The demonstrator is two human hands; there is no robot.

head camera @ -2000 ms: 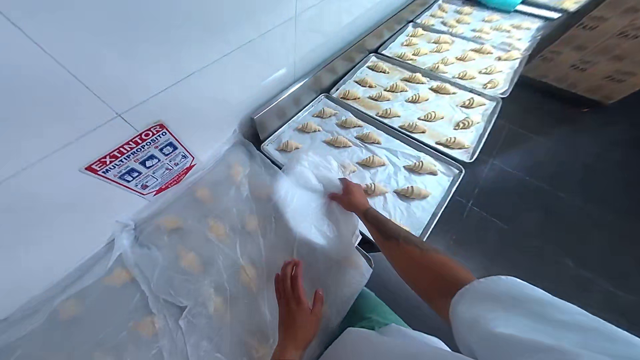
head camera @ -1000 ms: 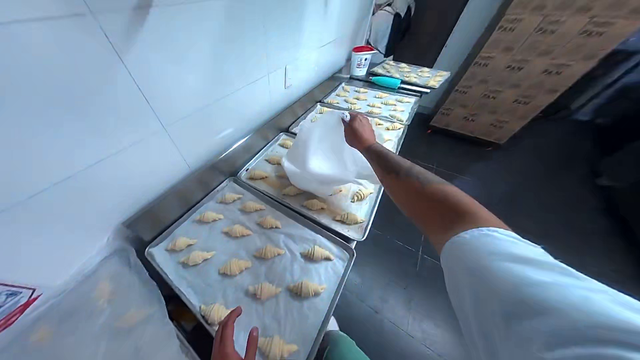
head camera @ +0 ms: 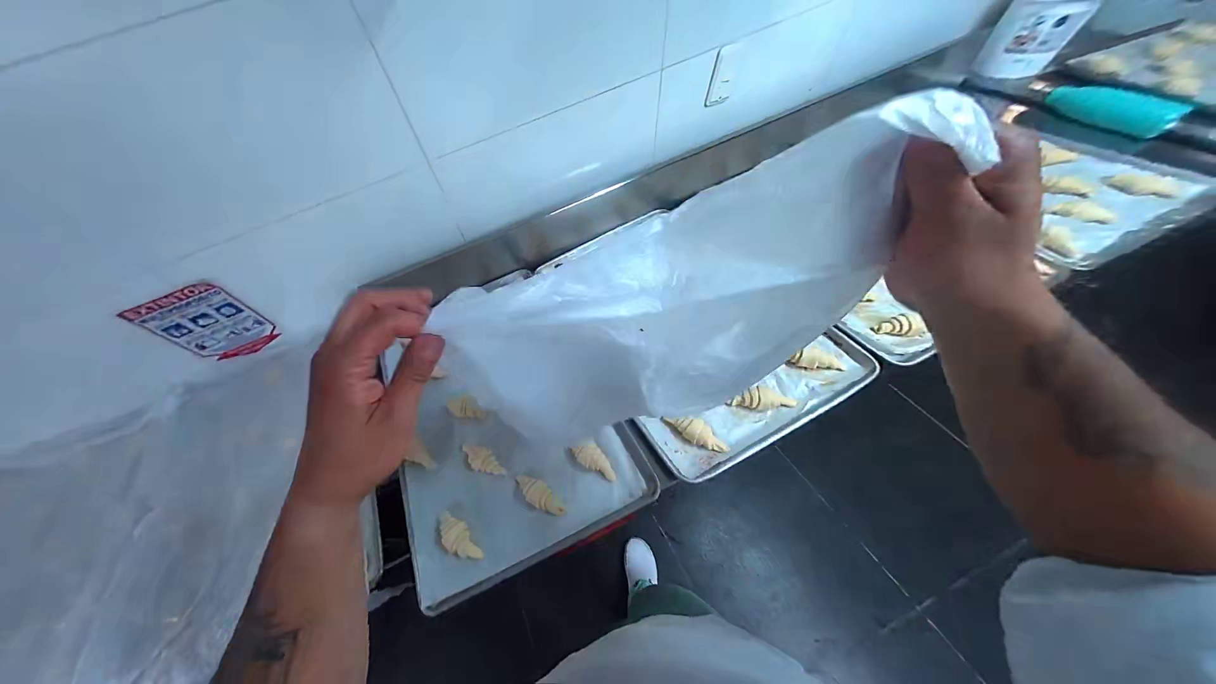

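A translucent plastic sheet [head camera: 655, 313] is stretched in the air between my two hands. My left hand [head camera: 370, 389] pinches its left end between thumb and fingers. Its bunched right end is in the fist of my right hand [head camera: 969, 214], which is raised higher. Below the sheet lies a metal baking tray [head camera: 532, 560] lined with paper, with several unbaked croissants [head camera: 540, 495] on it. A second tray of croissants [head camera: 760, 461] adjoins it on the right, partly covered from view by the sheet. Another plastic sheet [head camera: 123, 541] lies over the trays at the left.
Further trays [head camera: 1092, 252] of croissants stand along the tiled wall. A teal-handled tool [head camera: 1121, 109] and a white container [head camera: 1031, 43] are at the back right. A sign [head camera: 199, 321] and a wall outlet [head camera: 722, 76] are on the wall. My shoe [head camera: 640, 562] is on the dark floor.
My left hand, open above the near tray one second ago, now holds one end of the plastic sheet. The sheet, bunched under my right hand then, is spread between both hands.
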